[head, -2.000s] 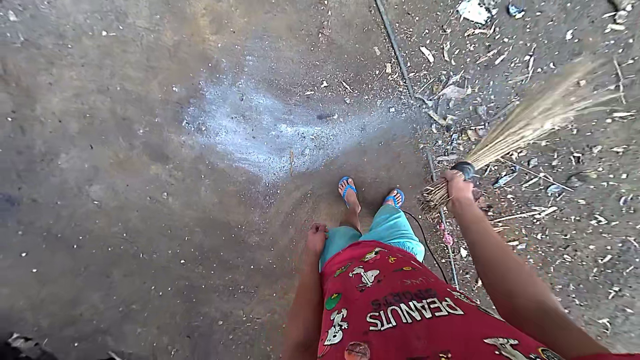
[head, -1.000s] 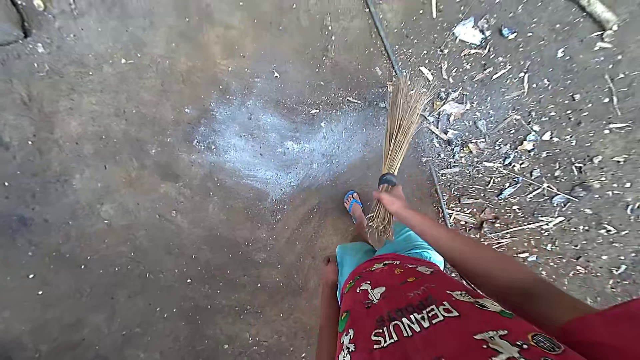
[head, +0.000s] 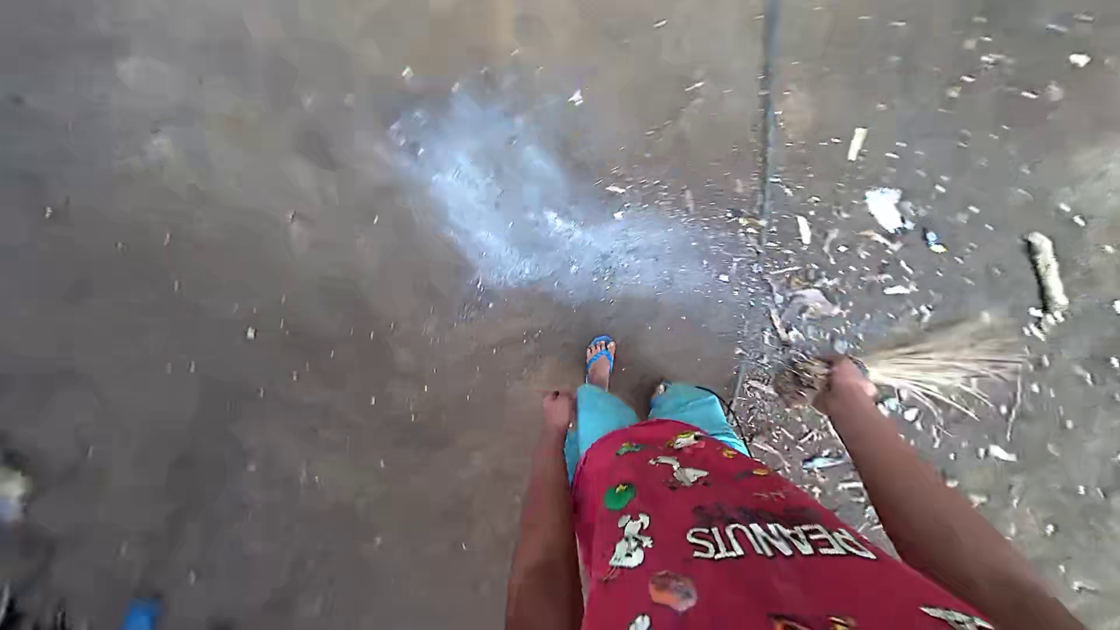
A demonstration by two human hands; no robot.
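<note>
My right hand grips a stick broom by its bound end, out to the right of my body. The bristles fan out to the right over the littered ground and look blurred. Down beside my left thigh is my left hand, near the turquoise shorts; it seems to hold nothing, and its fingers are too small and blurred to read. In front of my feet a whitish powdery patch spreads across the brown floor.
A dark narrow strip runs along the floor right of the patch. Beyond it lie scattered scraps, a white piece of litter and a short stick-like piece. A blue object shows at the bottom left.
The broom was at the right, swung in front of my legs one second ago, and is out to the right again. The left hand stays beside my thigh.
</note>
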